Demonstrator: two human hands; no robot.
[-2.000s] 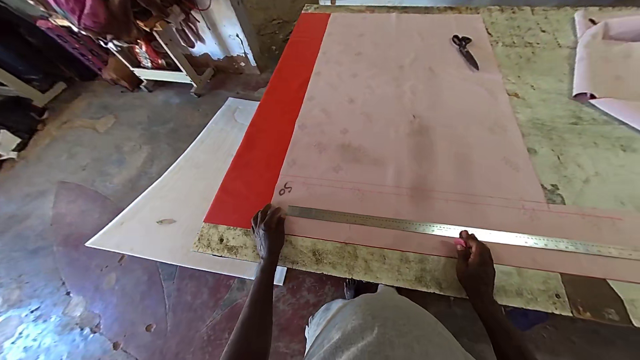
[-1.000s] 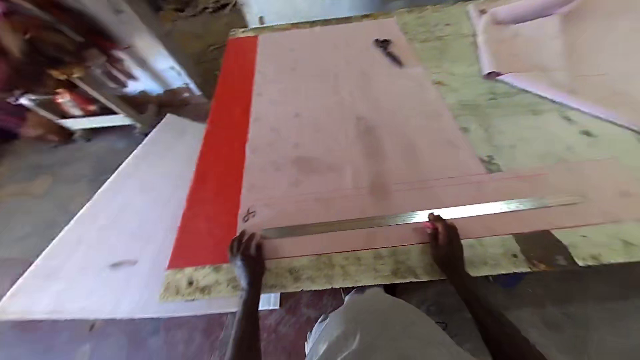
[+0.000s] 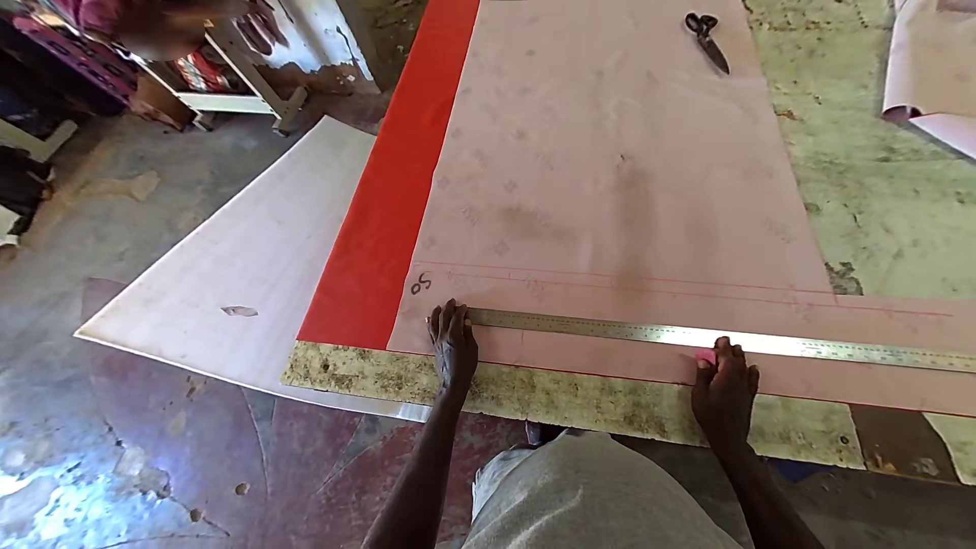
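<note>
A long metal ruler (image 3: 610, 328) lies across pale pink sheet material (image 3: 595, 191) with red lines and a handwritten mark on it. The fingertips of my left hand (image 3: 454, 347) rest on the ruler's left end, pressing it flat. My right hand (image 3: 726, 385) touches the ruler's lower edge farther right, with a small pink piece of chalk (image 3: 706, 356) between its thumb and fingers. A bright red strip (image 3: 381, 213) runs along the left side of the pink material. Black-handled scissors (image 3: 709, 44) lie on the pink material at the upper right.
Beneath the material is a worn, stained table (image 3: 862, 183). A folded pink sheet (image 3: 934, 76) lies at its right. A large white sheet (image 3: 229, 274) sticks out low at the left, above the floor. A white metal stand (image 3: 229, 101) and a person (image 3: 152, 27) are at the upper left.
The view has swung between frames. Relative to the handwritten mark and red lines, no plain move of the ruler or hands shows. The scissors stay on the pink material.
</note>
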